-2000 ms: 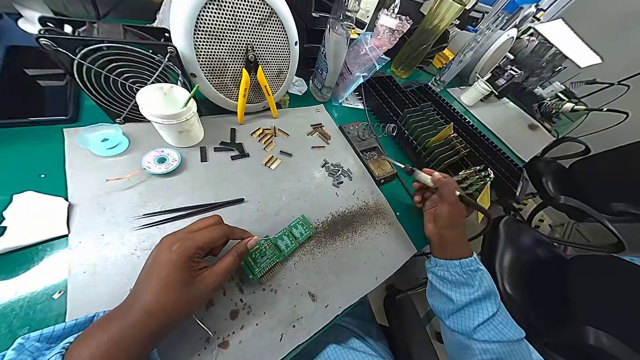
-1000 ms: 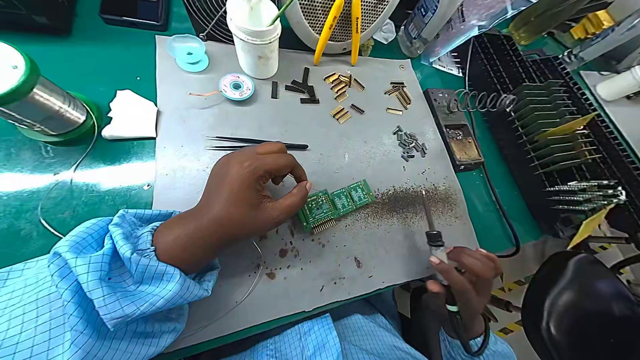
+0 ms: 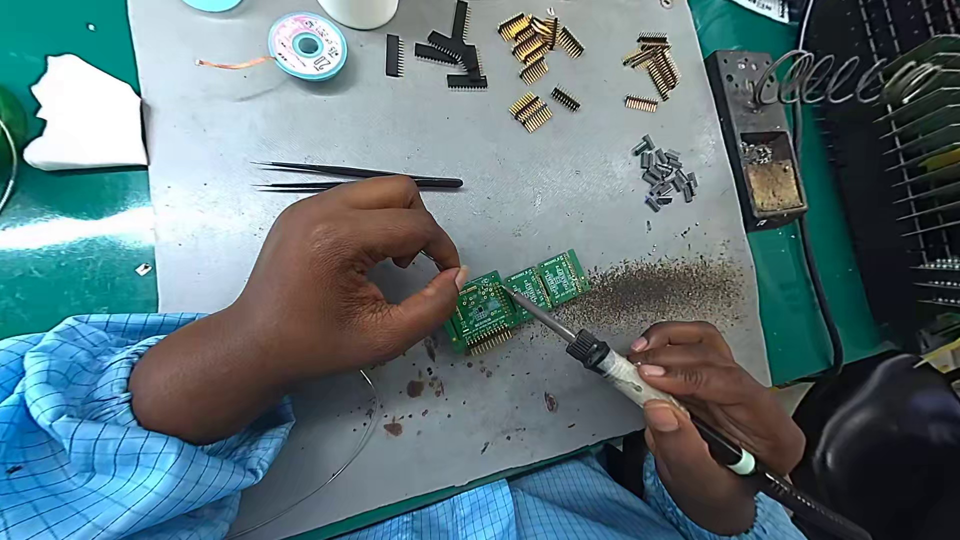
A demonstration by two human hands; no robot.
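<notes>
My left hand (image 3: 352, 277) pinches a thin wire, probably solder, between thumb and forefinger, at the left edge of a green circuit board (image 3: 484, 307). A trailing length of solder wire (image 3: 352, 457) curves out from under that hand across the mat. Gold header pins stick out along the board's lower edge, and smaller joined green boards extend to its right. My right hand (image 3: 705, 412) holds a soldering iron (image 3: 622, 371) like a pen, its tip at the upper right part of the board. Black tweezers (image 3: 360, 174) lie just above my left hand.
Solder wick on a spool (image 3: 307, 46), black socket strips (image 3: 457, 49), gold pin headers (image 3: 532, 45) and small metallic parts (image 3: 666, 174) lie on the grey mat (image 3: 225, 120). Dark debris (image 3: 660, 292) is scattered right of the boards. An iron stand (image 3: 757, 142) with a sponge sits at the mat's right edge.
My right hand has brought the soldering iron from the stand at the right over to the board. My left hand remains beside the board. The view has shifted down closer to the work.
</notes>
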